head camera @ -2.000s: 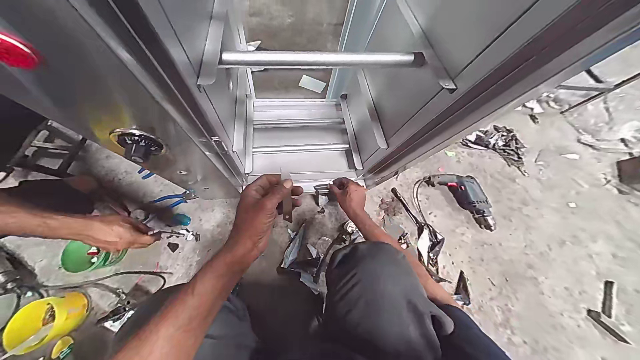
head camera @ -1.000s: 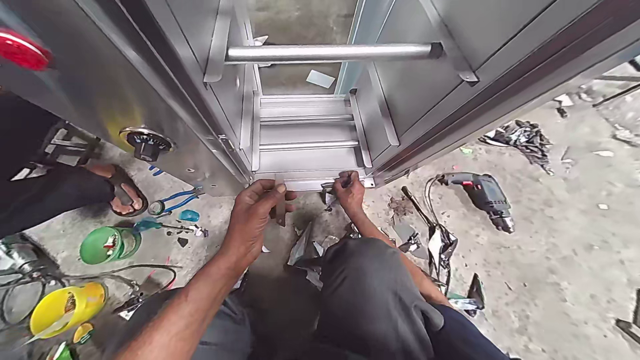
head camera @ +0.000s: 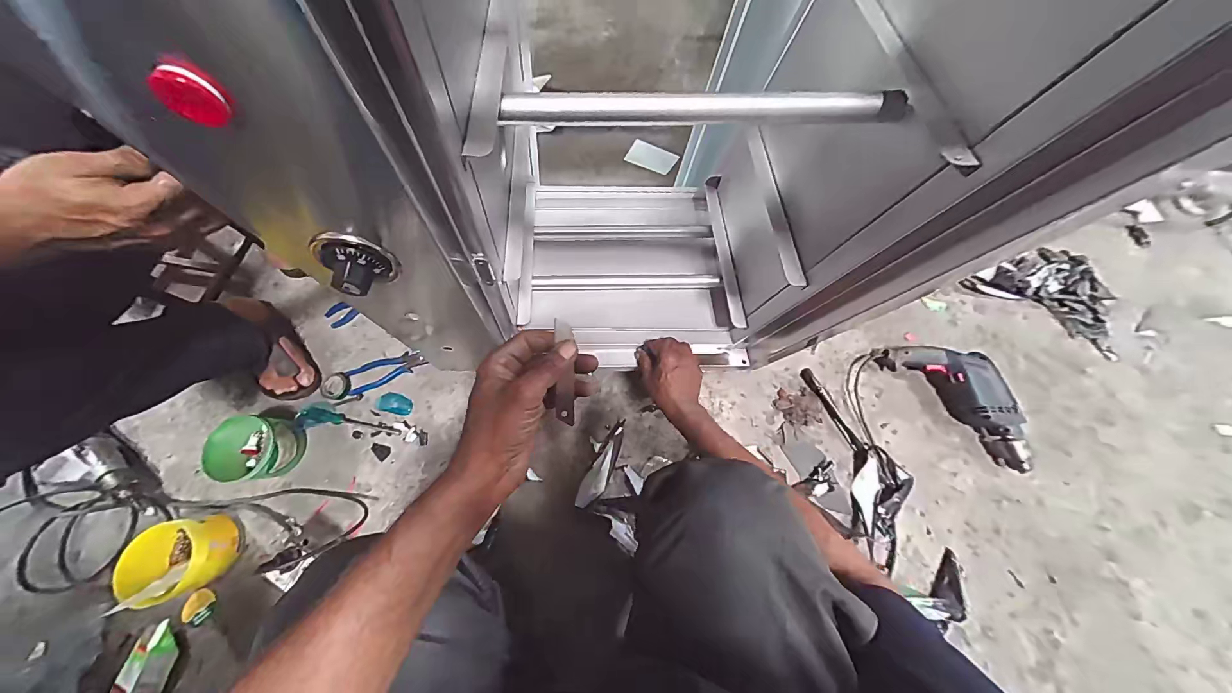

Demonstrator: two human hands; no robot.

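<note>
Between the thumb and fingers of my left hand (head camera: 515, 399) is a small flat metal strip (head camera: 565, 380) with a hole near its lower end, held upright. My right hand (head camera: 669, 375) rests with curled fingers at the bottom front edge (head camera: 717, 356) of a sheet-metal cabinet; whether it holds anything small is hidden. Inside the cabinet (head camera: 626, 260) there are metal crossbars, with a round metal bar (head camera: 693, 108) across the opening higher up. On the left metal panel (head camera: 289, 144) sit a black dial (head camera: 352, 265) and a red round part (head camera: 191, 91).
At the left are another person's hand (head camera: 87, 197) and foot (head camera: 287, 361), blue-handled pliers (head camera: 375, 373), a green bucket (head camera: 231, 450), a yellow bucket (head camera: 207, 549) and cables (head camera: 72, 525). Right of my knees lie a power drill (head camera: 972, 390), crumpled plastic (head camera: 1044, 284) and scraps (head camera: 876, 491).
The co-worker's hand, over the tools at the left two seconds ago, is now raised beside the metal panel. My left hand still holds the strip, and my right hand stays at the bottom edge.
</note>
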